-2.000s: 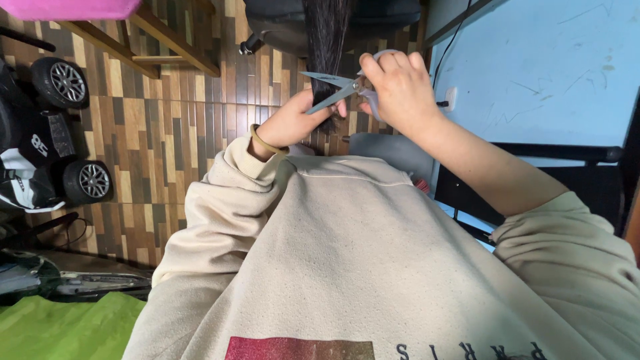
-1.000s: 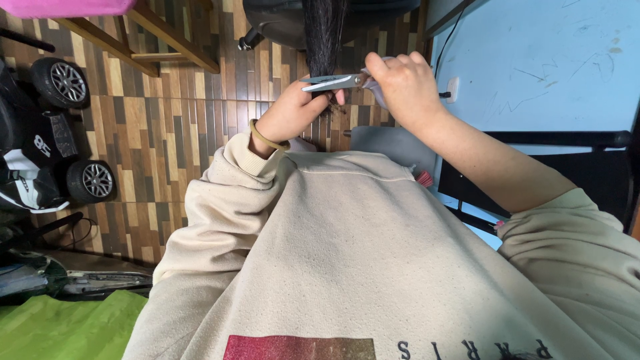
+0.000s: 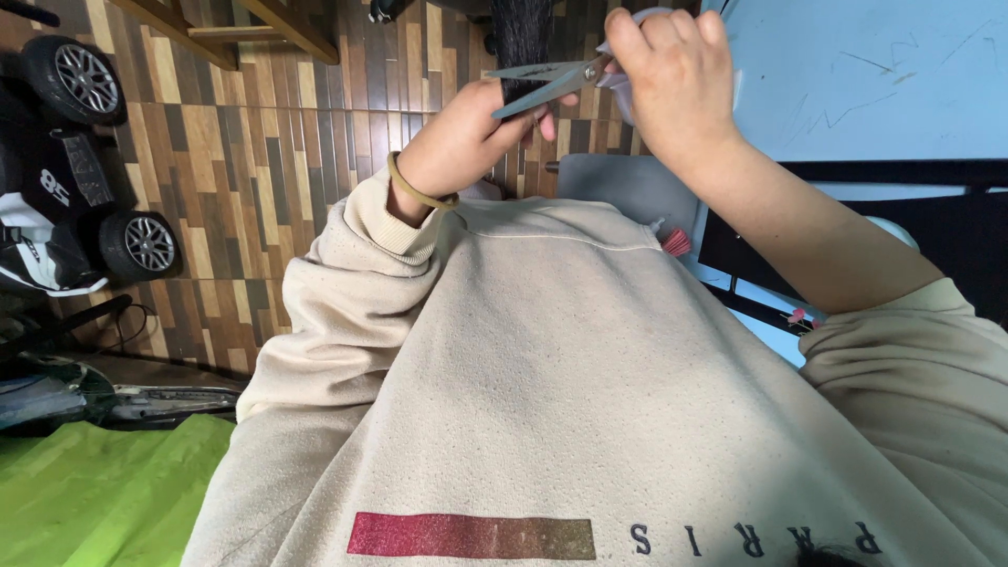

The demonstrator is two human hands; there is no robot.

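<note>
A lock of long dark hair (image 3: pixel 523 35) hangs down from the top edge of the head view. My left hand (image 3: pixel 472 130), with a tan band at its wrist, grips the hair near its lower end. My right hand (image 3: pixel 677 75) holds a pair of scissors (image 3: pixel 551 83) by pale handles. Their blades are parted and point left, one on each side of the hair just above my left fingers. The hair tips are largely hidden by my left hand and the lower blade.
A toy car (image 3: pixel 51 181) with large wheels stands at the left, near wooden furniture legs (image 3: pixel 236 33). A grey chair (image 3: pixel 610 185) is beyond my body, beside black furniture (image 3: pixel 866 228) and a blue wall (image 3: pixel 874 79). Green fabric (image 3: pixel 110 480) lies lower left.
The scissor blades, nearly together one second ago, are now parted around the hair. My left hand still grips the lock. The pink object at the upper left has left the view.
</note>
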